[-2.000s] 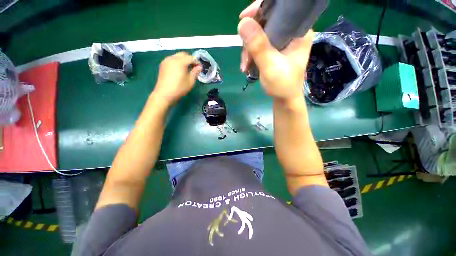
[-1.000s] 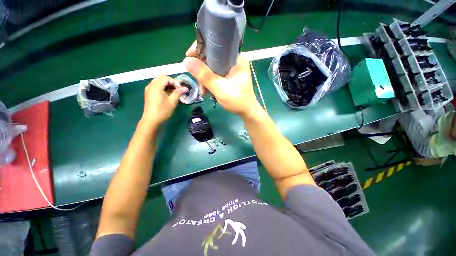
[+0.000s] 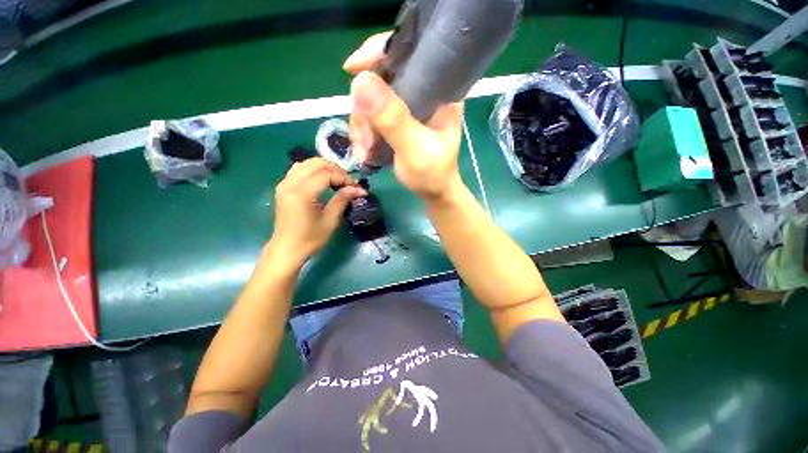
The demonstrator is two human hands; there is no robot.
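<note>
My right hand (image 3: 412, 133) is closed around the thick grey electric screwdriver (image 3: 452, 53), its lower end pointing down near the unit. The black unit housing (image 3: 365, 221) lies on the green bench, with lead wires (image 3: 382, 251) at its near end. My left hand (image 3: 312, 199) is at the housing's upper left, thumb and forefinger pinched near its top; whether a small piece is between them cannot be told. The screw bag (image 3: 335, 142) stands just beyond the housing. Dark specks, apparently screws (image 3: 301, 156), lie left of the bag, partly behind my left hand.
The small parts bag (image 3: 183, 152) stands at the back left, near the red mat (image 3: 53, 257). The large parts bag (image 3: 567, 128), green box (image 3: 673, 149) and stacked trays (image 3: 753, 124) are at right. Another tray (image 3: 609, 332) is below the bench edge.
My left hand has moved from the screw bag down to the housing's top. The screwdriver, still in my right hand, is now tilted and its lower end is near the housing.
</note>
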